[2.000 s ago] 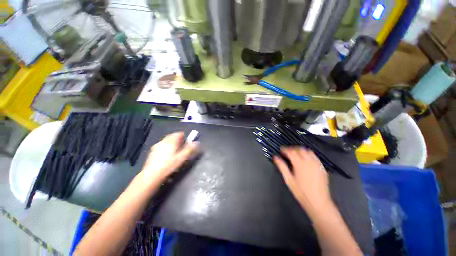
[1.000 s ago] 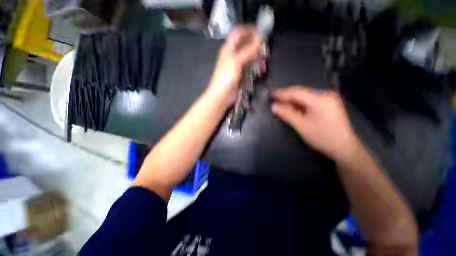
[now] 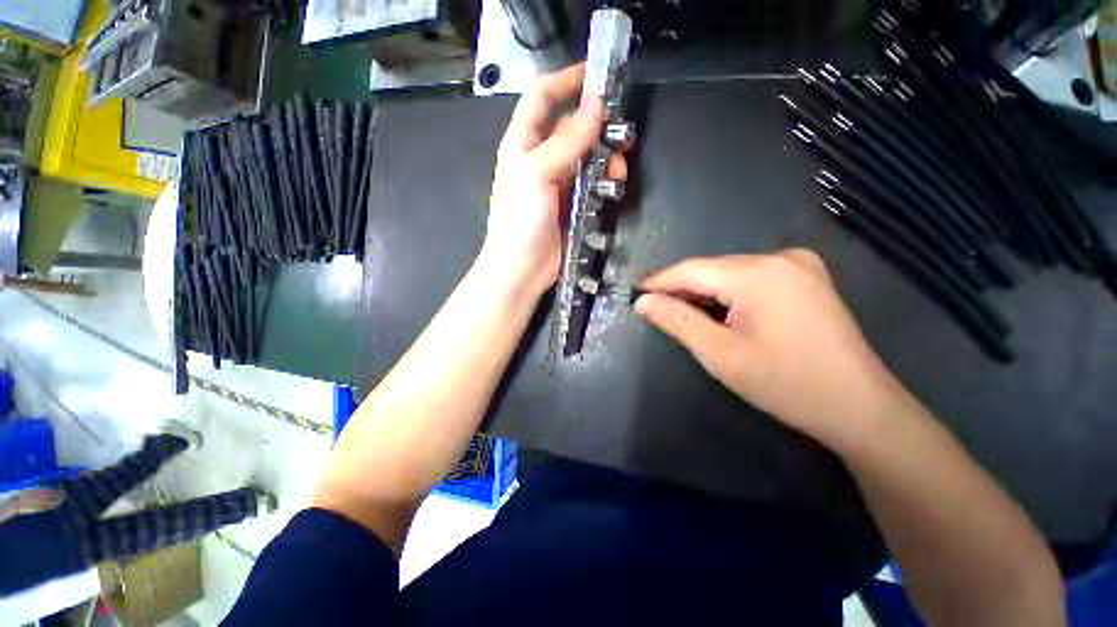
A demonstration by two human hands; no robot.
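Observation:
My left hand (image 3: 548, 168) is closed around the upper part of a silver loading bar (image 3: 608, 55), held tilted over the black mat. Several small round metal pieces (image 3: 609, 189) stick out along the bar's right edge. My right hand (image 3: 756, 321) is just right of the bar's lower part, with thumb and forefinger pinched on a thin dark piece whose tip points at the bar. Most of this piece is hidden by the fingers. Loose black rods with silver tips (image 3: 908, 208) lie on the mat at the right.
Black rods lie in dense rows (image 3: 284, 184) on the green surface at left. Steel blocks (image 3: 165, 59) stand at the far left, the press base (image 3: 496, 76) at the top. A blue bin (image 3: 488, 472) is below the mat (image 3: 453, 294). A person's legs (image 3: 159, 502) show at lower left.
The view has tilted down from the press. My left hand has raised the bar from the mat. My right hand has left the rod pile and moved to the bar, now pinching a dark piece.

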